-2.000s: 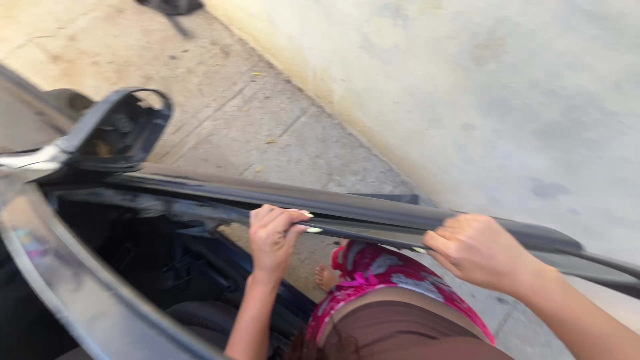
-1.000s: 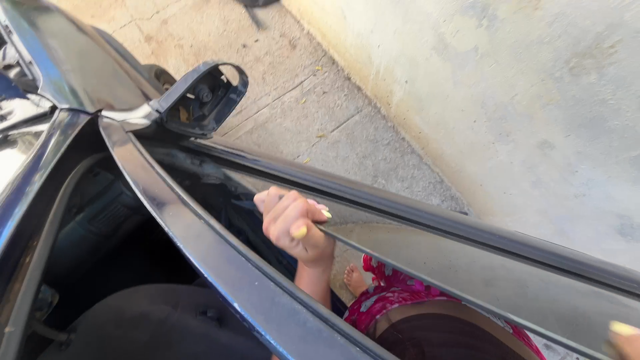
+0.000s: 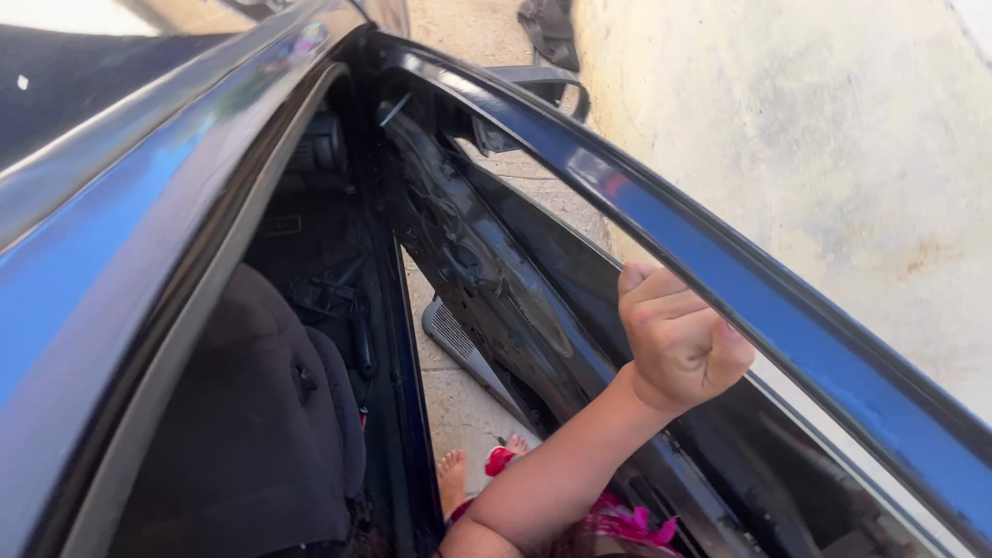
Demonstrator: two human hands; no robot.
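My left hand [image 3: 683,339] is closed on the upper edge of a dark-tinted window glass [image 3: 570,271] in an open car door. Its fist sits just inside the dark blue window frame [image 3: 620,194], with the forearm crossing the inner side of the door from below. The glass leans at a slant across the window opening, its edge below the frame's top rail. The door's inner metal panel [image 3: 465,260] is bare, with holes and hanging wires or film. My right hand is out of view.
The car roof edge [image 3: 155,232] and a dark seat [image 3: 256,418] are at the left. A grey, grilled plastic panel [image 3: 461,341] lies on the ground beneath the door. Beyond the mirror housing [image 3: 570,81] are a dark cloth-like item [image 3: 549,31] and a pale wall [image 3: 798,139].
The view has shifted strongly, showing more of the car's interior and door. My right hand, seen on the glass edge two seconds ago, has left view; my left hand still grips the glass.
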